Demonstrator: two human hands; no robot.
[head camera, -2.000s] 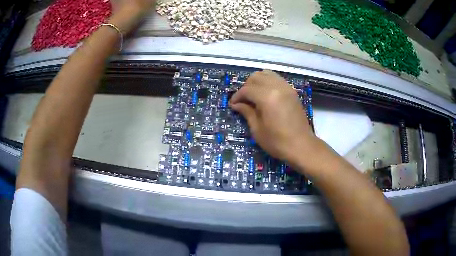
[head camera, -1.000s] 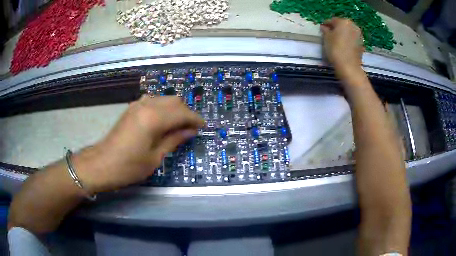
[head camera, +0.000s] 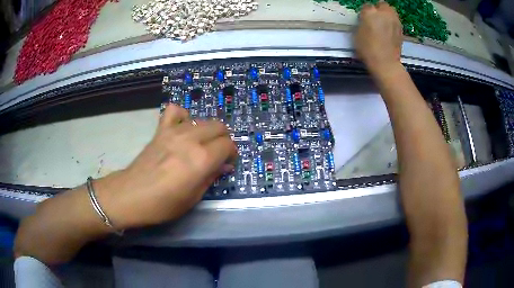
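Note:
A dark circuit board panel (head camera: 276, 121) lies between the conveyor rails, with blue, red, green and white parts on it. My left hand (head camera: 189, 152), with a bracelet at the wrist, is over the panel's lower left part, fingertips bent down near the board. Whether it holds a part cannot be seen. My right hand (head camera: 380, 36) is beyond the far rail at the near left edge of the green component heap (head camera: 425, 19). Its fingers are bunched and their tips are hard to make out.
A red component heap (head camera: 53, 42) lies at upper left and a white component heap (head camera: 189, 17) at upper middle. The near rail (head camera: 270, 205) runs below the panel. A white sheet (head camera: 358, 124) lies right of the panel. A metal bar (head camera: 466, 129) and another board (head camera: 503, 115) show at far right.
My left hand has moved slightly right and stays over the panel. My right hand stays by the green heap, a little higher in view. A second ago the panel sat slightly lower and further left.

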